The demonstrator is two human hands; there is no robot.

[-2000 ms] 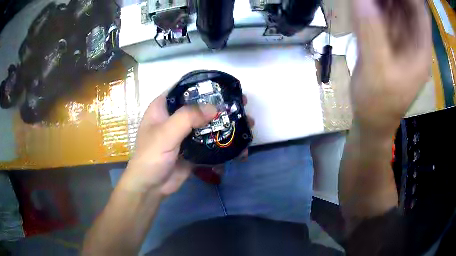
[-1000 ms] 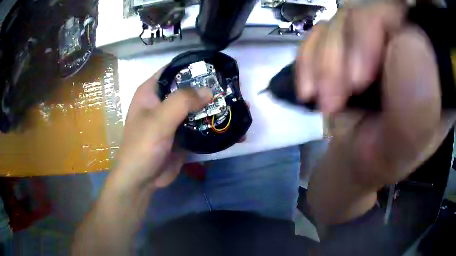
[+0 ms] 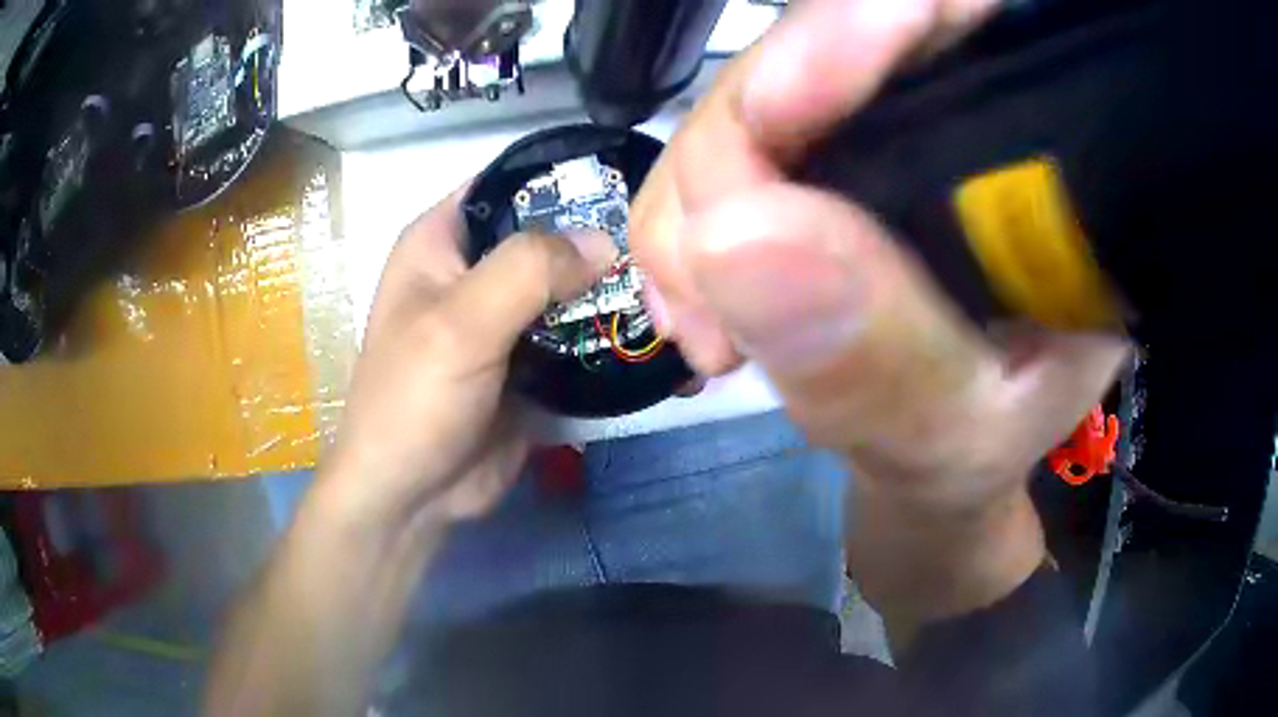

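Note:
A round black housing (image 3: 603, 390) is held over the front edge of the bench, its open side facing me. A circuit board (image 3: 572, 203) lies inside it, with red, yellow and green lead wires (image 3: 634, 336) at its lower side. My left hand (image 3: 449, 329) grips the housing from the left, thumb pressed on the board. My right hand (image 3: 841, 294) is wrapped around a thick black electric screwdriver (image 3: 1037, 168) with a yellow band. Its fingers are at the housing's right side and cover that part. The driver tip is hidden behind the fingers.
Waiting black assemblies (image 3: 133, 168) are clustered at upper left. A white box (image 3: 365, 105) with metal mechanisms (image 3: 470, 42) stands at the back. A hanging black driver (image 3: 631, 56) is just above the housing. A red looped tool (image 3: 1086, 446) is at right. Orange-brown tape (image 3: 210, 378) covers the bench at left.
My right hand has come in empty-looking from the right, taken the electric screwdriver and moved it left to the housing. My left hand still holds the housing, now slightly higher than at first.

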